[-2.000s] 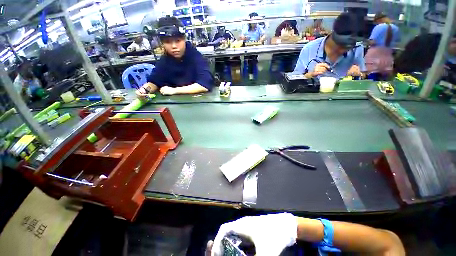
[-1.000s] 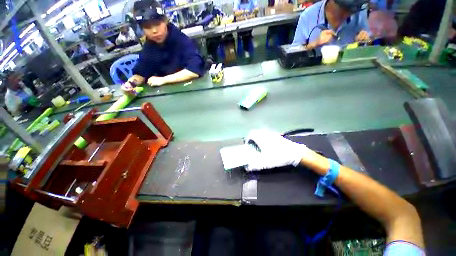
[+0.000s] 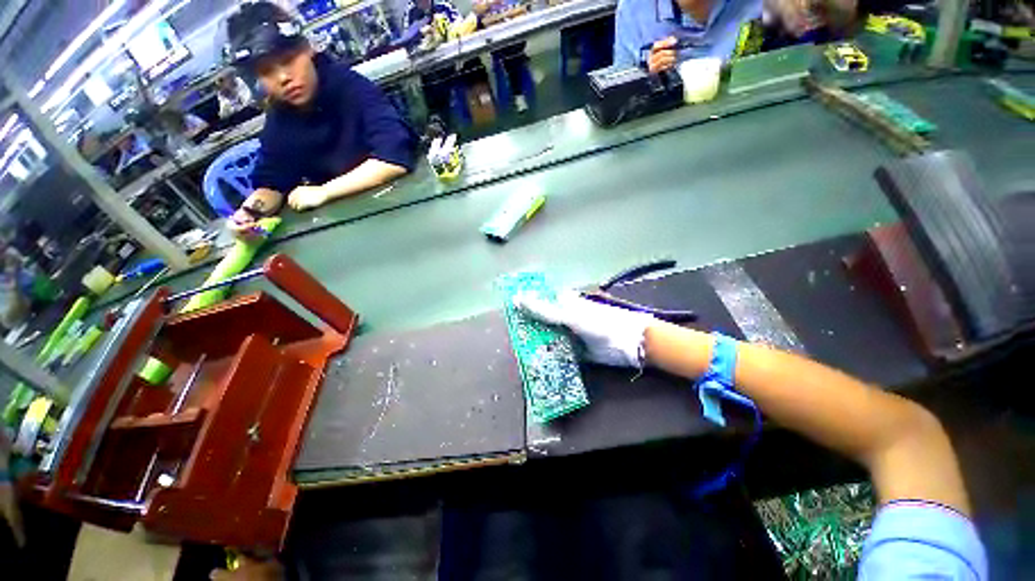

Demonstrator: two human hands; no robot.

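A green circuit board (image 3: 553, 369) lies at a slant over the black mat, its dotted solder side up. My right hand (image 3: 602, 327), in a white glove with a blue strap at the wrist, holds the board by its upper right part, fingers over its face. Dark-handled side cutters (image 3: 641, 304) lie open just beyond my right hand, partly hidden by it. What seems to be my left hand (image 3: 255, 570) is a small skin-coloured patch cut off by the bottom edge, beside a small yellow part; its grip cannot be told.
An open red fixture (image 3: 244, 426) stands at left, cardboard (image 3: 123, 556) below it. A dark ridged block (image 3: 948, 244) leans at right. Another board (image 3: 514, 213) lies on the green surface (image 3: 397, 267). Board scraps (image 3: 823, 533) show at lower right. Two persons sit opposite.
My right hand came up from the bottom edge to the mat and took hold of the board, which now shows its green dotted side instead of its pale side. The view has shifted and tilted.
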